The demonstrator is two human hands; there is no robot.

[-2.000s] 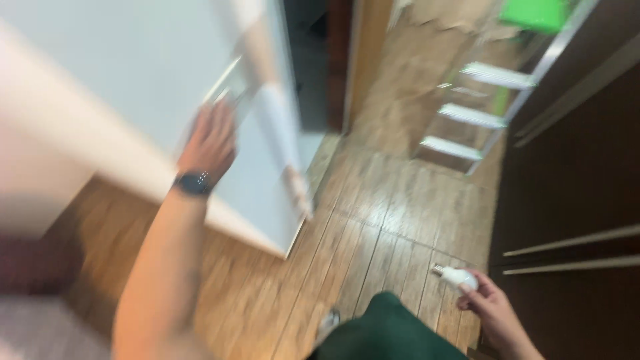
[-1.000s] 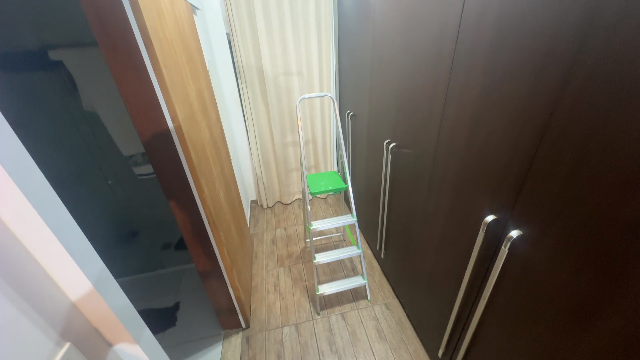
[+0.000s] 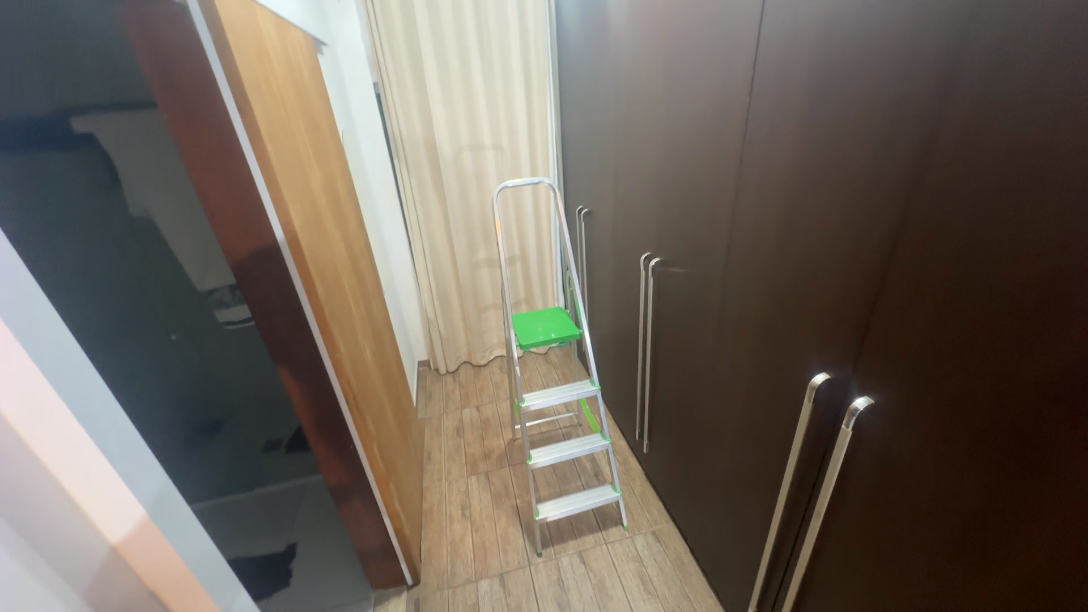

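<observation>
Neither my left hand nor my right hand shows in the head view now, so what they hold or touch is hidden. Ahead of me an aluminium stepladder point(image 3: 568, 449) stands unfolded on the wood-look floor point(image 3: 480, 518), its green plastic platform point(image 3: 546, 327) above several ribbed steps. The ladder is upright, between a wooden sliding door panel point(image 3: 314, 280) on the left and a dark brown wardrobe point(image 3: 705, 340) on the right.
A beige curtain point(image 3: 463, 187) hangs behind the ladder. Long metal handles point(image 3: 829, 501) stick out from the wardrobe doors. At left, a doorway shows a hanging light-coloured cloth point(image 3: 166, 195) and a dark item point(image 3: 263, 571) on the floor. A pale edge point(image 3: 102, 425) crosses the lower left.
The view has swung up toward the ladder and curtain. My left hand, on a pale panel earlier, and my right hand, holding a small white object, have both left the view.
</observation>
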